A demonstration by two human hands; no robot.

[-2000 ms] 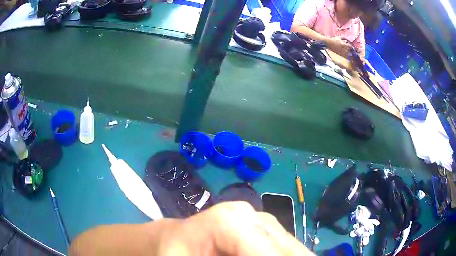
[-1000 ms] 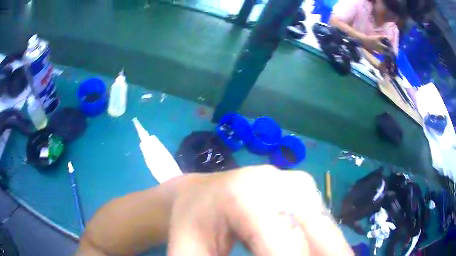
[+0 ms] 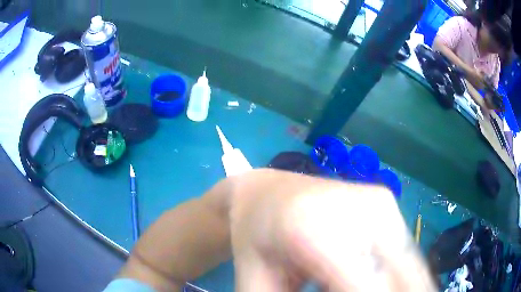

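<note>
My left hand (image 3: 320, 228) is large and blurred close to the camera, coming from the bottom left with a pale blue cuff at the wrist. Its back faces me and its fingers bend down out of sight, so whether it holds anything is hidden. It covers the lower part of a white pointed bottle (image 3: 234, 162) and part of a black tray (image 3: 294, 162). Three blue cups (image 3: 330, 154) stand just beyond it. My right hand is not clearly in view. An open ear cup with a green board (image 3: 101, 146) lies at the left, beside a black headband (image 3: 35, 122).
A spray can (image 3: 105, 63), a small dropper bottle (image 3: 199, 100), another blue cup (image 3: 168, 96) and a blue pen-like tool (image 3: 134, 205) stand or lie at the left. A green post (image 3: 365, 74) crosses the conveyor. Black parts (image 3: 480, 245) lie right. A person works opposite.
The view has turned left, so the bench things sit further right and the headband at the left has come into view. My left hand appears larger and further right, covering the phone.
</note>
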